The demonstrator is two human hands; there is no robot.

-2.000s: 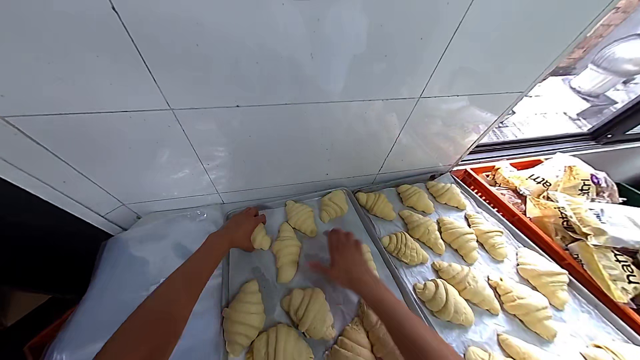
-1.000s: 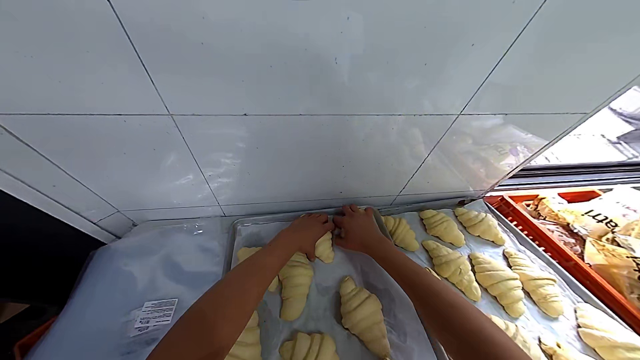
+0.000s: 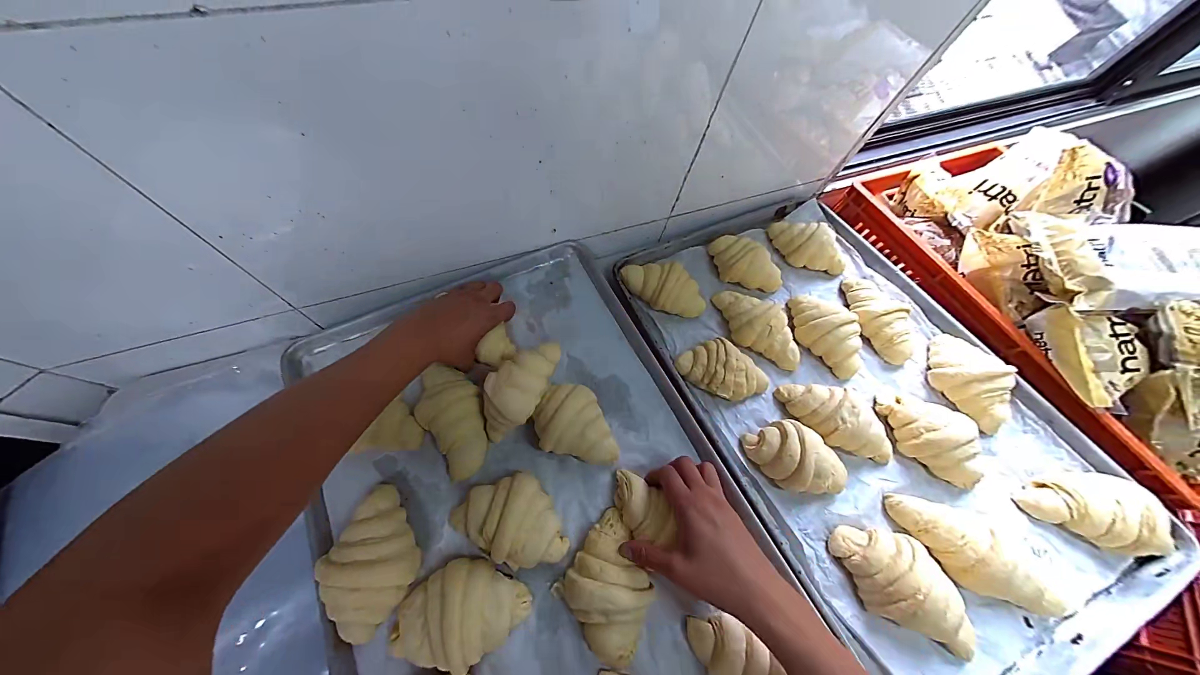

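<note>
Several raw croissants lie on a lined metal baking tray. My left hand is at the tray's upper part, its fingers curled around a small croissant that they partly cover. Against that one lean other croissants, one of them a ridged croissant resting close beside its neighbours. Lower and to the right, my right hand grips a croissant between thumb and fingers, near the tray's right side. Just left of it lies a larger croissant.
A second baking tray with rows of raw croissants stands close along the right side. Beyond it, a red plastic crate holds printed plastic bags. A white tiled wall rises behind the trays, and clear plastic sheeting lies at left.
My hands were close together at the tray's back edge; my right hand has moved toward me, onto a croissant. Several croissants now lie bunched near my left hand. The view has shifted.
</note>
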